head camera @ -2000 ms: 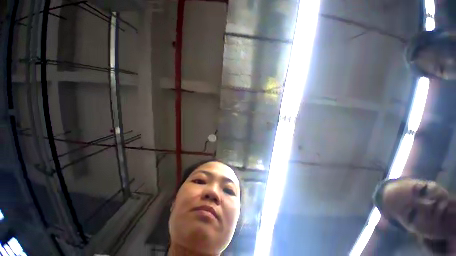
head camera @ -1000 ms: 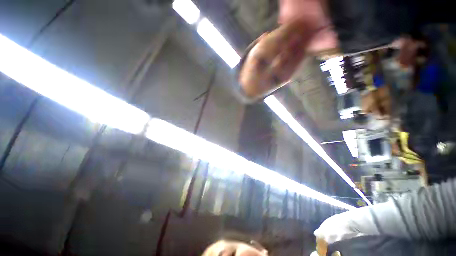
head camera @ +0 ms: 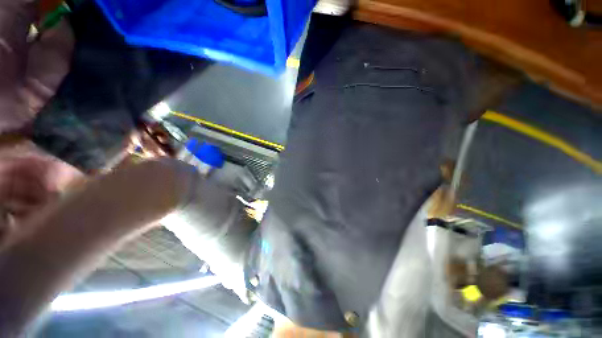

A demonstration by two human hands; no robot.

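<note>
Neither of my hands can be made out as my own. The view is tilted and blurred. A solid blue tote (head camera: 254, 36) is cut off by the top edge, with something dark and round inside it. A large brown surface (head camera: 462, 26), table or panel, crosses the top right. A blurred brownish arm or sleeve (head camera: 99, 218) reaches up from the lower left, and I cannot tell whose it is.
A person in a dark apron or garment (head camera: 369, 145) fills the centre, close by, with pale sleeves. Other people's parts show at left. Grey floor with yellow lines (head camera: 548, 138) lies at right. A strip light (head camera: 138, 295) shows at lower left.
The view has swung from the ceiling lights and faces to the dark garment, floor, blue tote and brown surface. No grasp or release can be made out.
</note>
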